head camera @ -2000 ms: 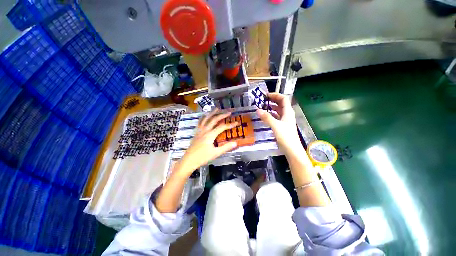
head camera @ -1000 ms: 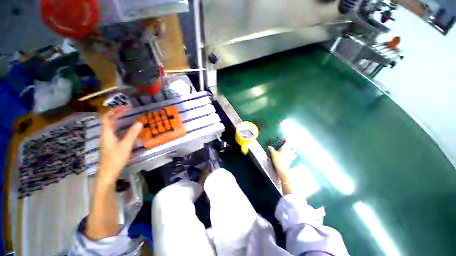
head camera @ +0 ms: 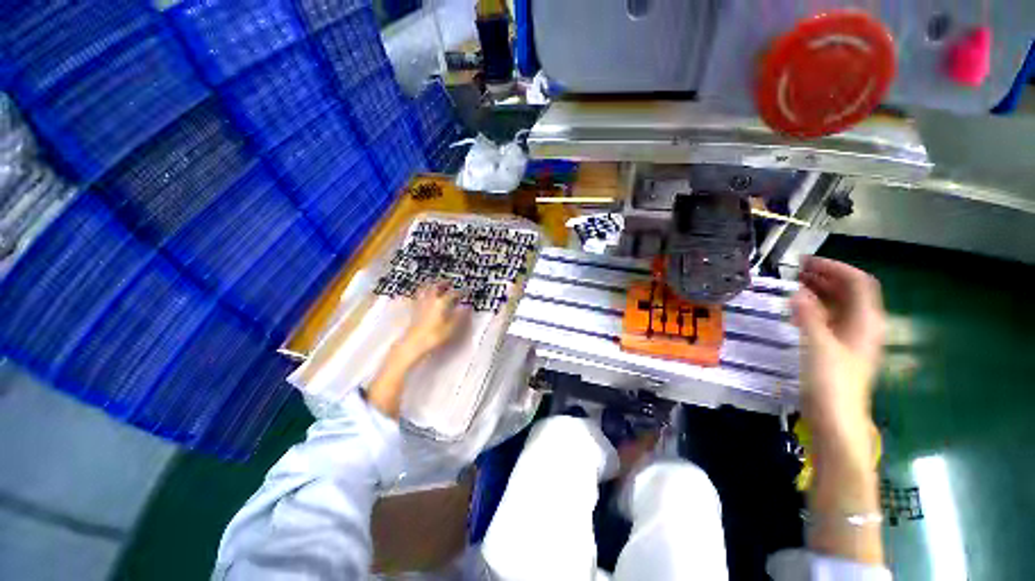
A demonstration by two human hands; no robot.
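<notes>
Rows of black part frames point(head camera: 454, 259) lie on the upper part of the white foam stack point(head camera: 437, 392) at the left. My left hand point(head camera: 434, 318) is at the lower edge of these rows, fingertips at a frame; whether it grips one cannot be told. A black frame sits in the orange fixture point(head camera: 687, 340) on the silver slotted table point(head camera: 568, 297). The dark grey carriage point(head camera: 712, 244) is over the fixture's back edge. My right hand point(head camera: 842, 318), slightly blurred, is raised right of the fixture, fingers curled and apart, with nothing seen in it.
The red stop button point(head camera: 826, 74) and pink button point(head camera: 969, 57) are on the machine head. Blue crates point(head camera: 204, 170) stand at the left. A black frame point(head camera: 902, 502) lies on the green conveyor point(head camera: 965, 375); yellow tape point(head camera: 804, 454) is partly behind my right arm.
The view has swung left. My left hand has moved from beside the fixture to the foam stack. My right hand has come back from over the conveyor. The carriage now overlaps the fixture's back edge.
</notes>
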